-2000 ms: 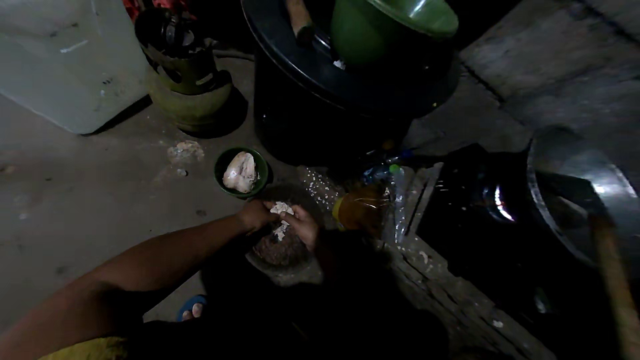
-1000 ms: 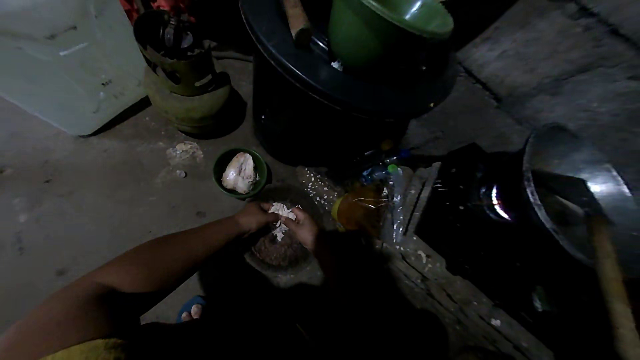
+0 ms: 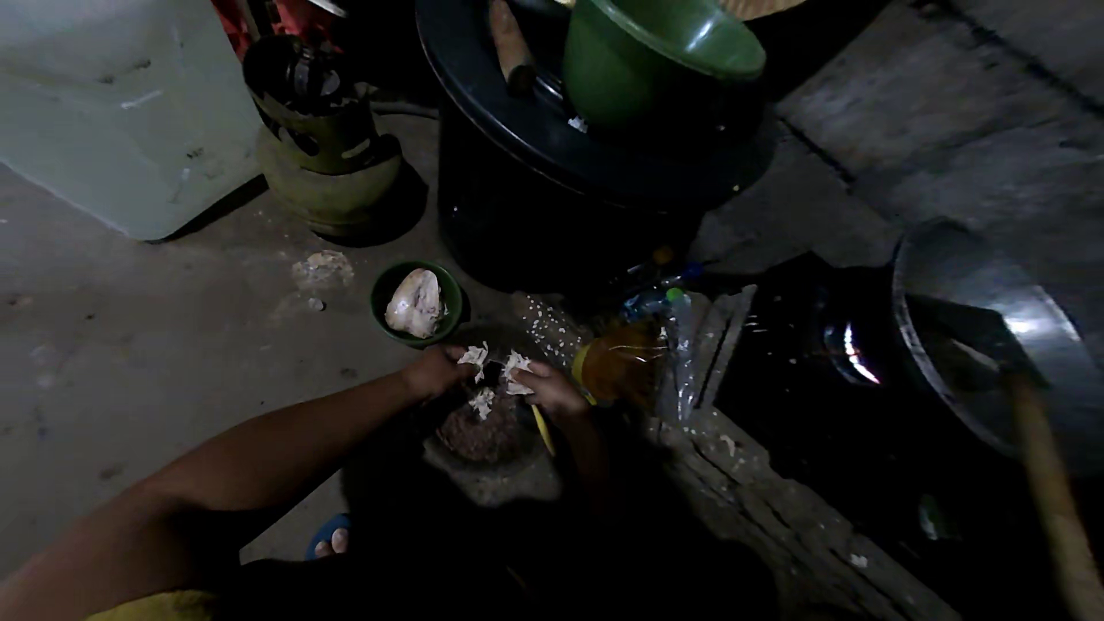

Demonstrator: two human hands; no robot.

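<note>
Pale, ragged pieces of food, perhaps shredded meat, are in both hands. My left hand (image 3: pixel 435 371) pinches one piece (image 3: pixel 473 360) at its fingertips. Close to its right, my right hand (image 3: pixel 556 391) grips another piece (image 3: pixel 517 374). A further pale piece (image 3: pixel 482 403) lies below them on a brown, crumbly mass (image 3: pixel 483 431) in a round vessel, its kind hard to tell in the dark. Just above my left hand, a green bowl (image 3: pixel 377 302) holds a whitish lump (image 3: pixel 416 304), possibly cooked chicken. A thin yellow object (image 3: pixel 542 430) shows beside my right wrist.
A wok (image 3: pixel 914 345) with a wooden-handled spatula (image 3: pixel 1048 492) is on the right. Plastic bottles (image 3: pixel 651 302) and a bag of orange liquid (image 3: pixel 621 360) lie near my right hand. Behind stand a gas cylinder (image 3: pixel 323 190) and a large black container (image 3: pixel 552 233) bearing a green basin (image 3: pixel 638 78).
My hands were together on one pale clump; now they are apart, each with a piece, and another piece lies below. The thin yellow object shows by my right wrist.
</note>
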